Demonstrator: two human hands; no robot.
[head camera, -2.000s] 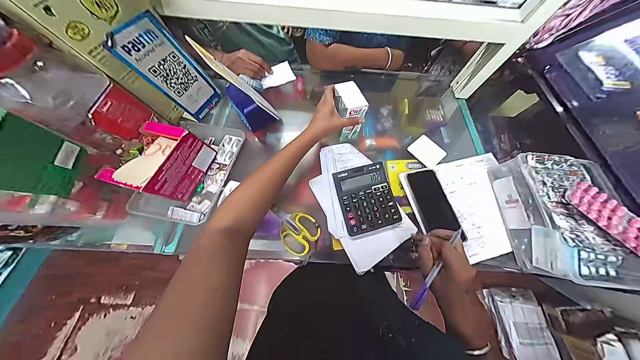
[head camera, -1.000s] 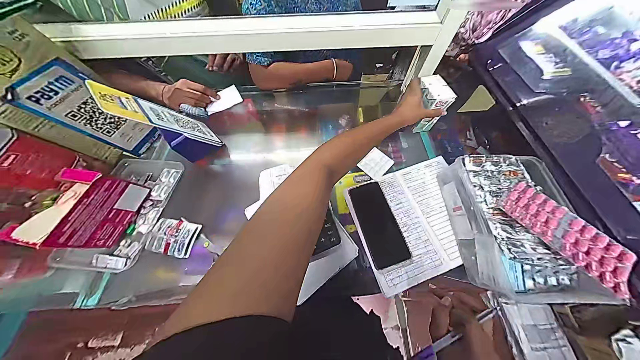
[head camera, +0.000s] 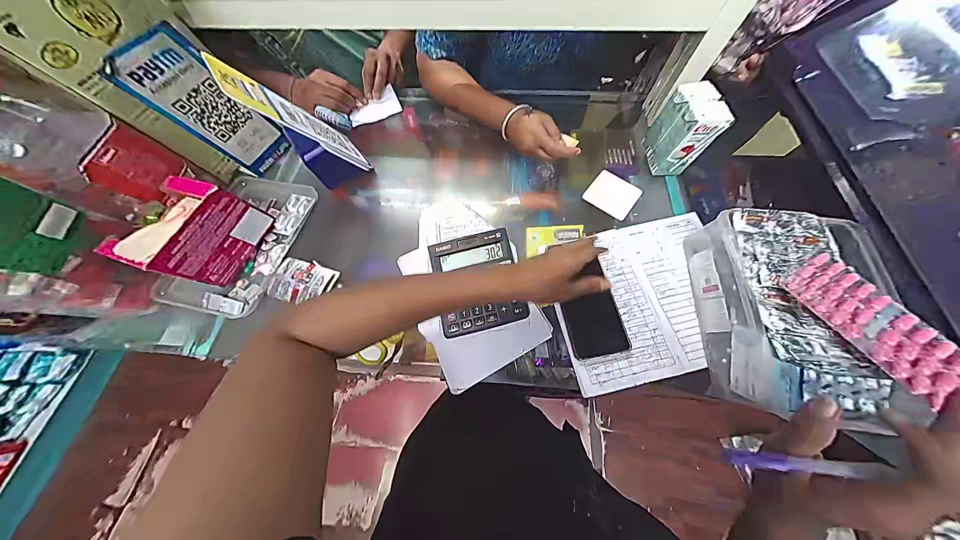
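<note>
My left hand (head camera: 559, 274) reaches over the black Casio calculator (head camera: 480, 279) and hovers at or touches the top of a black smartphone (head camera: 596, 322); its fingers are spread. The phone lies on a sheet of ruled paper (head camera: 660, 292) with handwriting. My right hand (head camera: 862, 457), blurred at the lower right, has a purple pen (head camera: 795, 463) at it, beside the plastic tray of blister packs (head camera: 795, 300). A small white and green carton (head camera: 686, 127) stands at the counter's far right, away from both hands.
Across the glass counter (head camera: 360, 240) are other people's hands, one with white paper (head camera: 377, 107). A payment QR stand (head camera: 202, 97), a magenta box (head camera: 202, 236) and a tray of medicine strips (head camera: 296, 202) are at left. Yellow scissors (head camera: 375, 351) lie near the front edge.
My left hand has let go of the carton and come back to the phone. My right hand has moved right, toward the blister-pack tray. Another person's hand now reaches over the counter.
</note>
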